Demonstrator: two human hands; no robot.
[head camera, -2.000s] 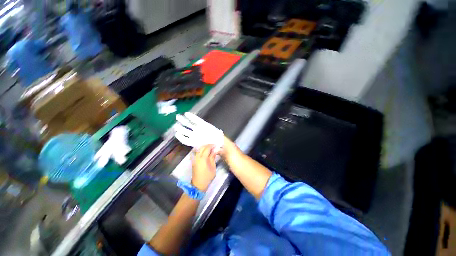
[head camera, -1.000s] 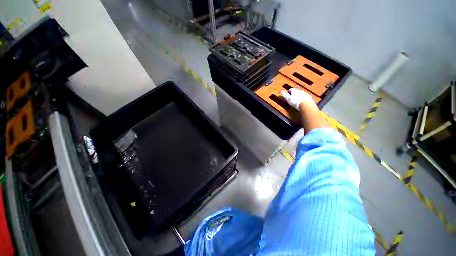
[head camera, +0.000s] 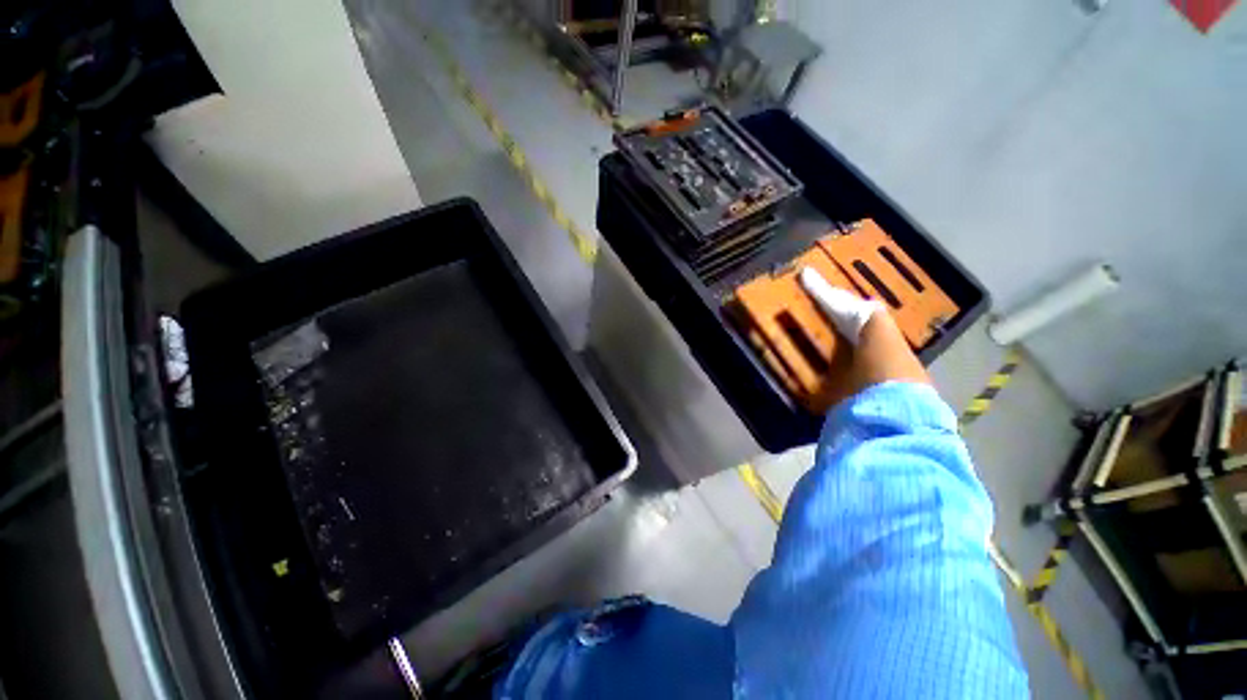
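Observation:
My right hand (head camera: 851, 321), in a white glove with the wrist bare, is at the black bin at the upper right. Its thumb lies on top of an orange cover plate with dark slots (head camera: 790, 328) and the hand grips the plate's near edge; the other fingers are hidden. The plate is slightly tilted, with more orange edges just beneath it. Another orange plate (head camera: 896, 278) lies beside it in the bin. My left hand is out of the picture.
A stack of dark frames (head camera: 711, 171) stands at the bin's far left (head camera: 684, 321). A large black tray (head camera: 438, 410) is at centre left, beside the metal conveyor rail (head camera: 103, 451). A wheeled rack (head camera: 1162, 479) stands at the right, a white roll (head camera: 1060, 301) by the wall.
The view has turned from the conveyor to the bins. My right hand, earlier at my left hand, has reached the orange plates; since one second ago, the near plate has become tilted in its grip.

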